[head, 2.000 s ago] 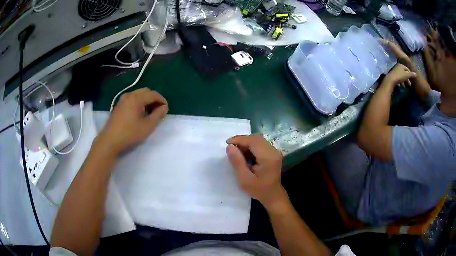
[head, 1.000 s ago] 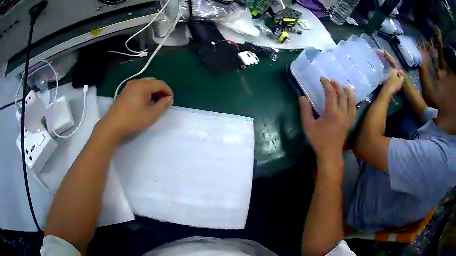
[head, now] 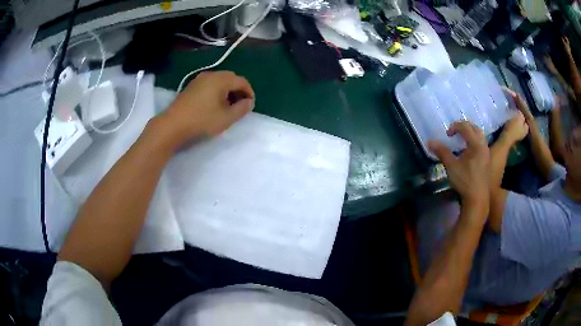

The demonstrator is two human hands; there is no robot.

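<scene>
A row of translucent bluish-white tanks (head: pixel 439 95) stands on the green bench at the right, the nearest on a black base. My right hand (head: pixel 468 156) is at the near side of the row, thumb and fingers apart and curved, holding nothing visible; whether a fingertip touches a tank I cannot tell. My left hand (head: pixel 213 105) rests near the upper left edge of the white foam sheet (head: pixel 261 197), fingers curled with a gap to the thumb, nothing seen in it.
A power strip (head: pixel 64 146), a white adapter (head: pixel 100 105) and a looped cable lie left; a black cord hangs there. A black flat part (head: pixel 312 51) with a white connector (head: pixel 351 67) lies behind, near circuit boards (head: pixel 398 28). A seated person (head: pixel 541 216) has a hand at the tanks.
My right hand has moved from above the foam sheet to the tanks, then along their near side. The view has shifted, so the bench things sit differently. My left hand keeps its curled pose.
</scene>
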